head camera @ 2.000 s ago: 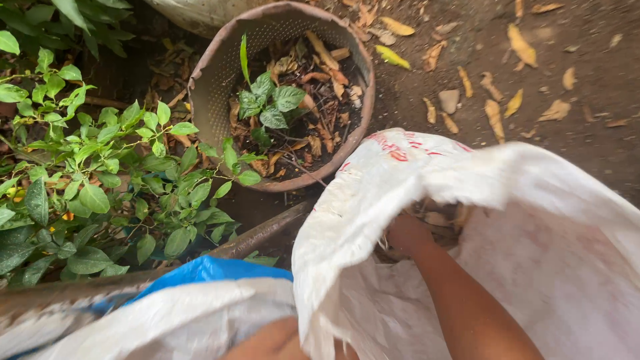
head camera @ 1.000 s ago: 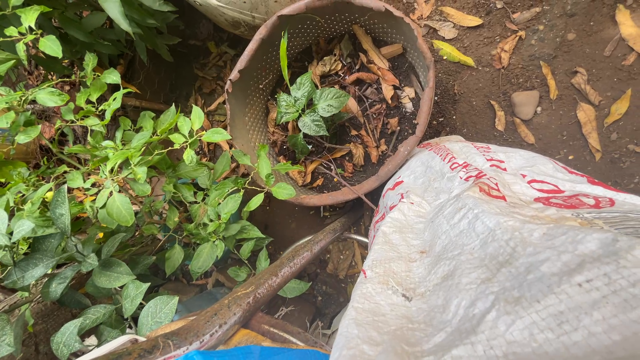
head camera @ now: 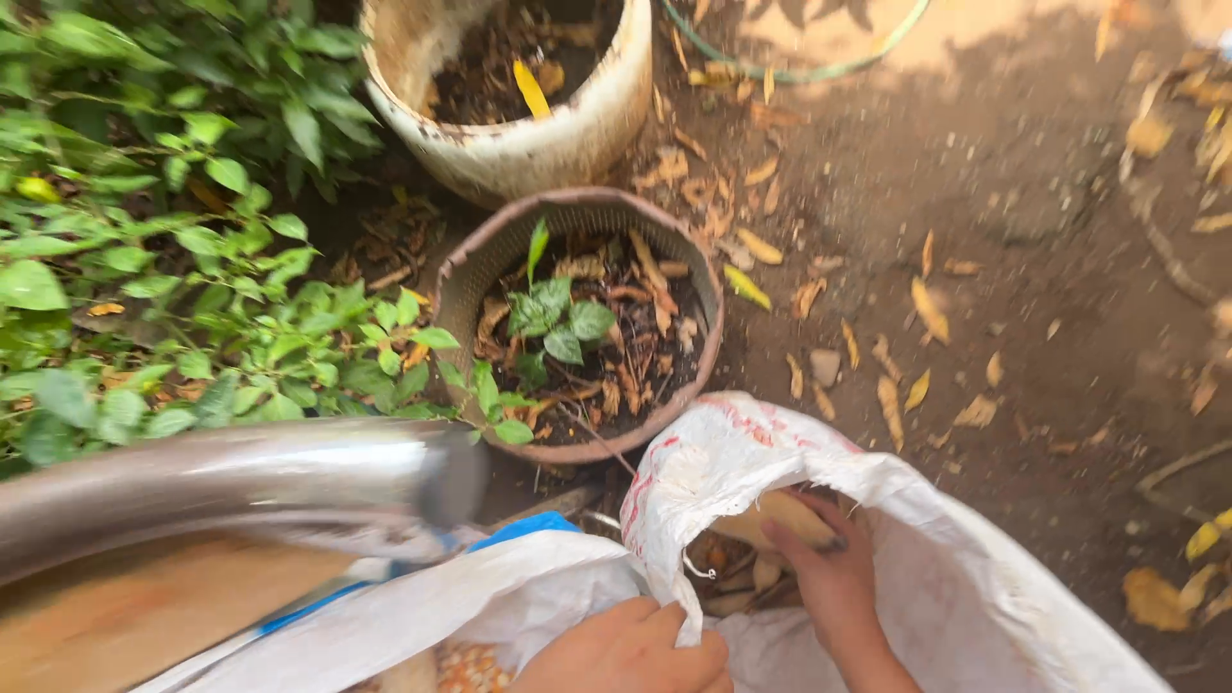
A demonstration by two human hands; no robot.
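At the bottom centre my left hand (head camera: 626,650) grips the gathered edges of the white woven sacks. My right hand (head camera: 833,549) is inside the mouth of the right woven sack (head camera: 962,587), its fingers around a pale tan, dark-tipped piece that looks like a dried ear of maize in its husk (head camera: 775,520). More pale pieces lie below it in the sack. Left of my left hand, yellow and orange maize kernels (head camera: 472,669) show beside a second white sack (head camera: 539,568) with blue material at its edge. A blurred shiny metal tube (head camera: 221,476) lies across the lower left.
A round perforated planter (head camera: 707,356) with a small leafy plant stands just beyond the sacks. Behind it is a larger whitish pot (head camera: 520,154). Green bushes (head camera: 192,318) fill the left. A green hose (head camera: 808,75) curves over leaf-strewn soil at the top.
My right hand, hidden one second ago, shows inside the sack around the tan piece. The sack mouth faces the view again. The metal tube has come into sight at left. The view has shifted.
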